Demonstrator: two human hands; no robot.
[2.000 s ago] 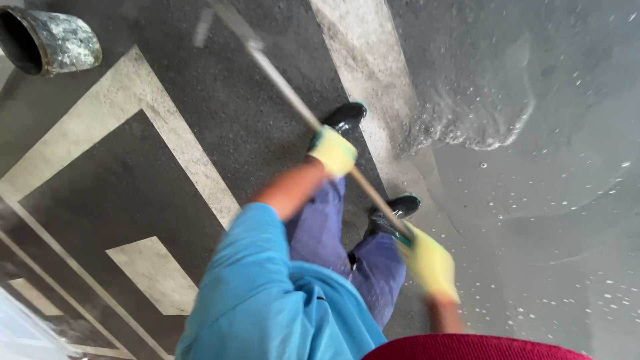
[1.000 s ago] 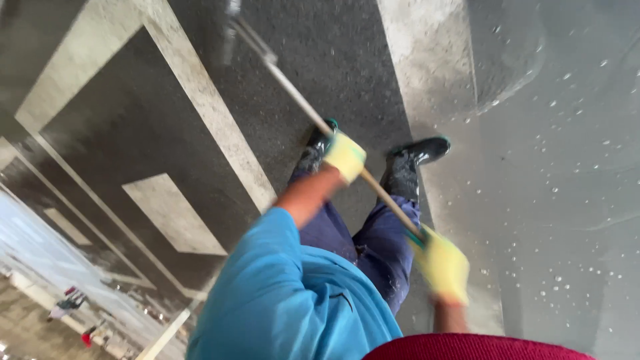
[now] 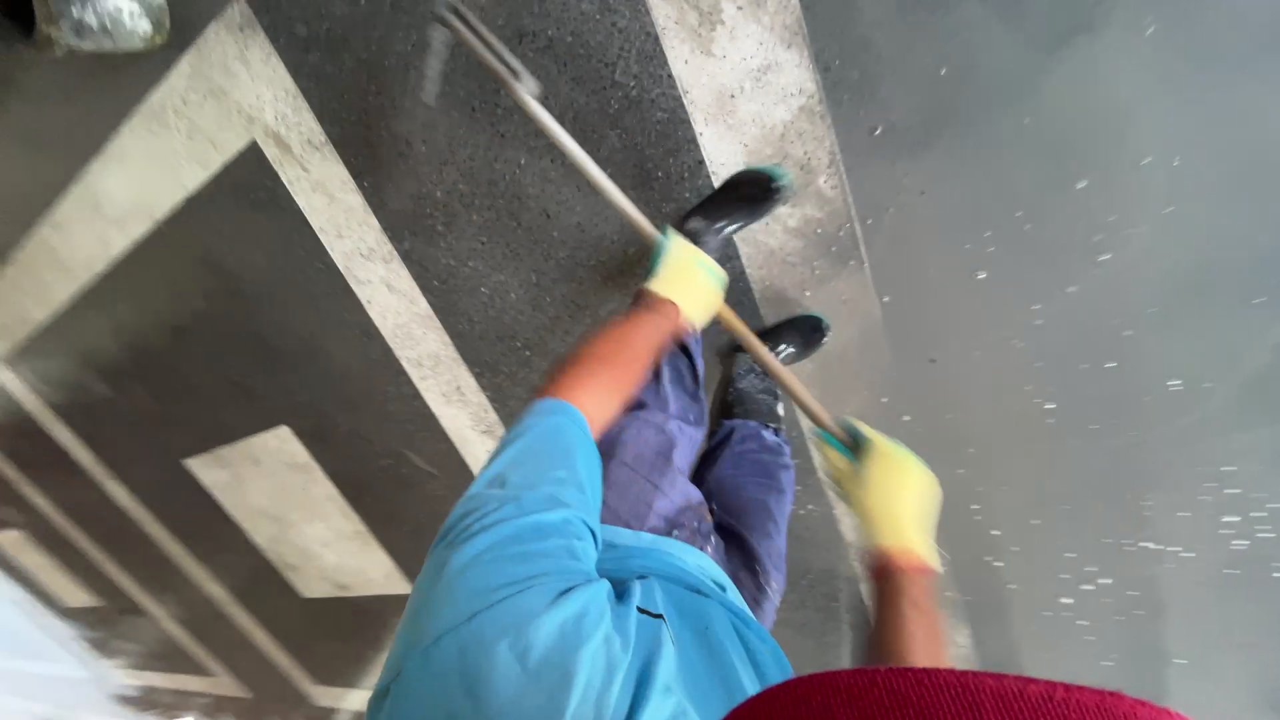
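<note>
A long wooden pole [image 3: 590,170] runs slantwise from the upper left down to the centre right. Its far end carries a blurred metal fitting [image 3: 490,50]; whatever lies past that is cut off by the top edge. My left hand [image 3: 688,277], in a yellow glove with green trim, is closed around the middle of the pole. Near the pole's lower right end, my right hand [image 3: 885,490] grips it in a matching glove, somewhat blurred. Both black rubber boots [image 3: 740,203] stand on the floor, close to the pole.
Wet grey floor with bubbles [image 3: 1080,350] spreads over the right side. A broad pale stripe [image 3: 780,120] borders it, with pale painted lines [image 3: 370,290] on dark ground at left. A stained bucket [image 3: 105,25] is partly visible at the top left corner.
My feet have shifted on the floor between the frames. Both hands have stayed on the pole. The bucket, out of view one second ago, shows again as the view has swung.
</note>
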